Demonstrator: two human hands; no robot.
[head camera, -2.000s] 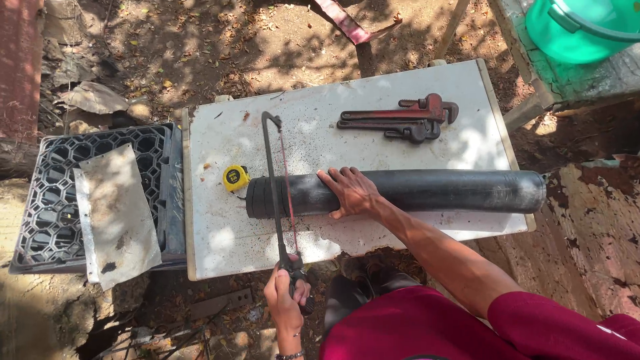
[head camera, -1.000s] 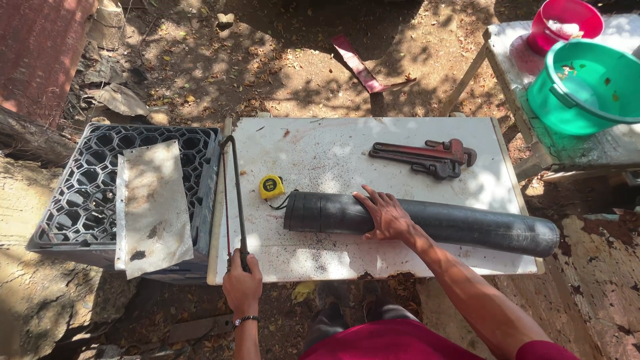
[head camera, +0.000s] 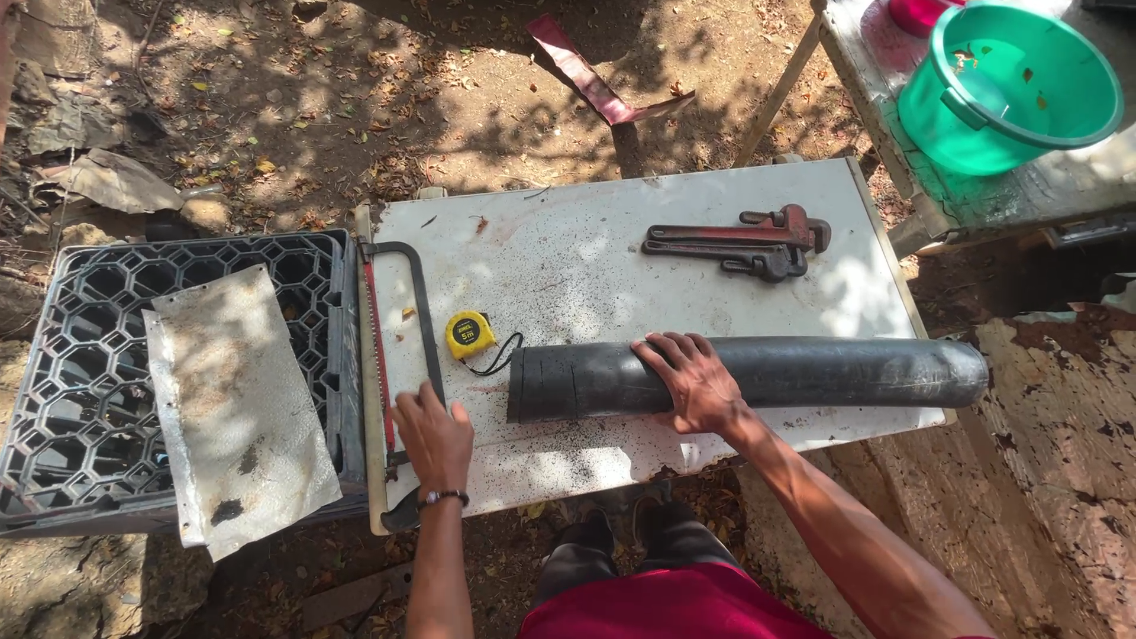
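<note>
A hacksaw (head camera: 424, 311) with a red blade lies along the left edge of the white tabletop (head camera: 568, 266), its black handle near the front corner. Over the lower part of its frame is my left hand (head camera: 435, 444), fingers loosely bent, off the handle. My right hand (head camera: 692, 382) presses on a thick black plastic pipe (head camera: 825, 371), fingers over its top. Dark lines cross the pipe near its left end. A yellow tape measure (head camera: 469, 335) with a black strap lies just left of that end. Two pipe wrenches (head camera: 737, 241) lie side by side behind the pipe.
Left of the table, a black plastic crate (head camera: 89, 293) carries a bent metal sheet (head camera: 240, 408). At the upper right, a green basin (head camera: 1012, 89) and part of a pink one (head camera: 919, 13) stand on another table (head camera: 861, 80). Dark shavings dot the white tabletop.
The hacksaw was upright over the pipe's left end, then moved left in my left hand; now it lies on the table, its handle let go. My right hand stays on the pipe.
</note>
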